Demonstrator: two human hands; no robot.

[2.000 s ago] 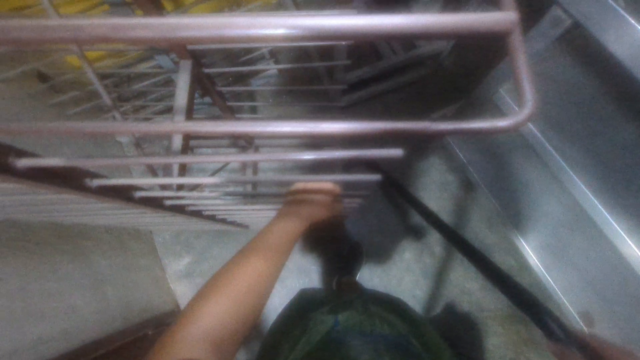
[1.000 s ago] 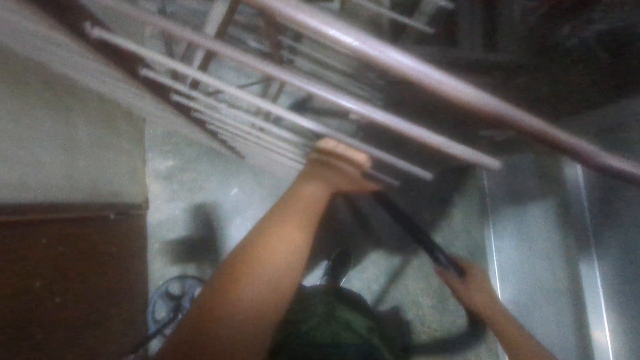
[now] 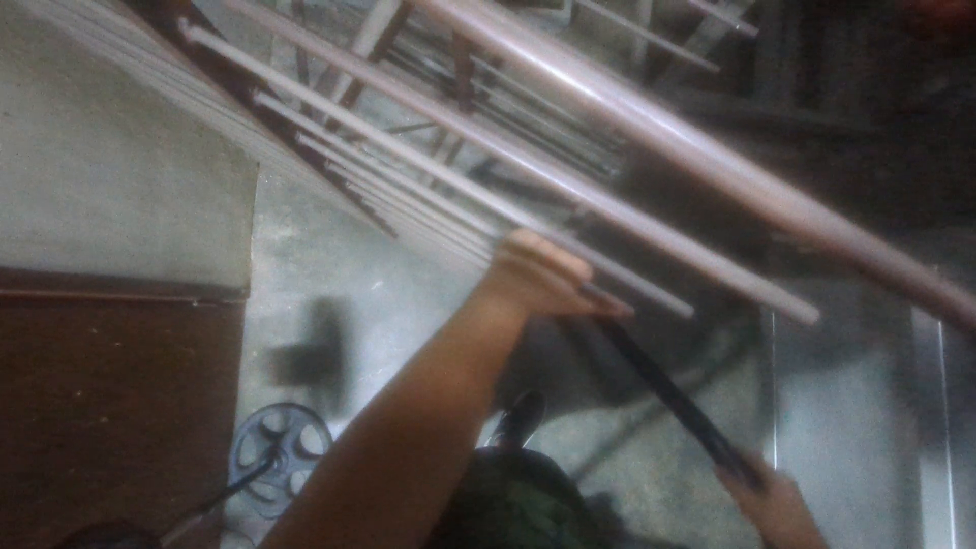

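Observation:
A metal rack [image 3: 648,122] with a thick tubular rail and several thin projecting rods fills the upper part of the blurred head view. My left hand [image 3: 545,267] is at the rods near the centre, its fingers curled over; whether it grips a rod or the dark pole's end is unclear. A dark pole [image 3: 663,381] slants from beneath my left hand down to my right hand [image 3: 766,496], which is closed around it at the lower right. The pole's far end is hidden by my left hand.
A spoked handwheel [image 3: 280,457] stands at the lower left, beside a brown panel [image 3: 114,396]. Metal panels [image 3: 846,412] with bright edges are on the right. Concrete floor [image 3: 366,282] shows below the rack, with my shoe [image 3: 518,418] on it.
The rack now slants across the view, where it lay level two seconds ago. My right hand has come further into view on the pole. The handwheel has come into view.

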